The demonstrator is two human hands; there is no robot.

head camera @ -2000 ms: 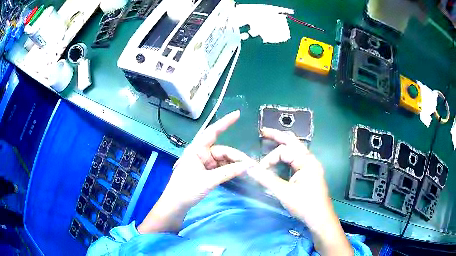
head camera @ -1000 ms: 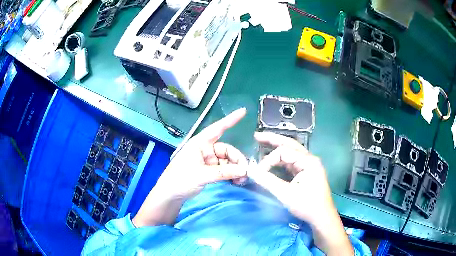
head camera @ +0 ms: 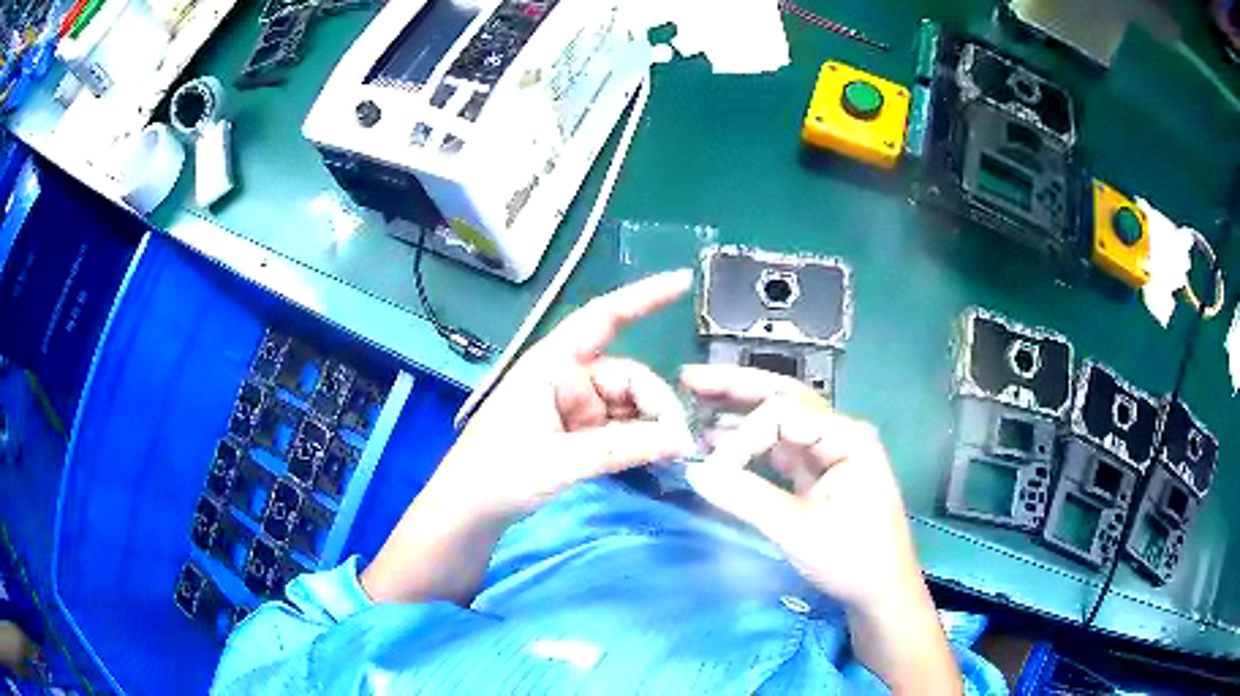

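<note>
My left hand [head camera: 578, 422] and my right hand [head camera: 802, 476] meet at the fingertips above my lap. Thumbs and index fingers pinch together around a tiny, pale, nearly invisible piece, possibly film or tape; its shape cannot be made out. My left index finger points out toward the housing. A front housing [head camera: 775, 294] lies on the green bench just beyond my hands, black upper panel with hexagonal hole facing up. Its lower part is partly hidden by my right hand.
Tape dispenser [head camera: 469, 123] stands left, its cable trailing. Press fixture [head camera: 1013, 157] holds a housing between yellow button boxes [head camera: 855, 113]. Several housings [head camera: 1013, 415] lie right. Blue bin [head camera: 150, 449] with housings is left below. White cloth [head camera: 745, 38] lies behind.
The hands stay joined at the fingertips, with small finger shifts around the tiny piece. The bench view has moved slightly upward in the picture. The housings have not visibly moved on the bench.
</note>
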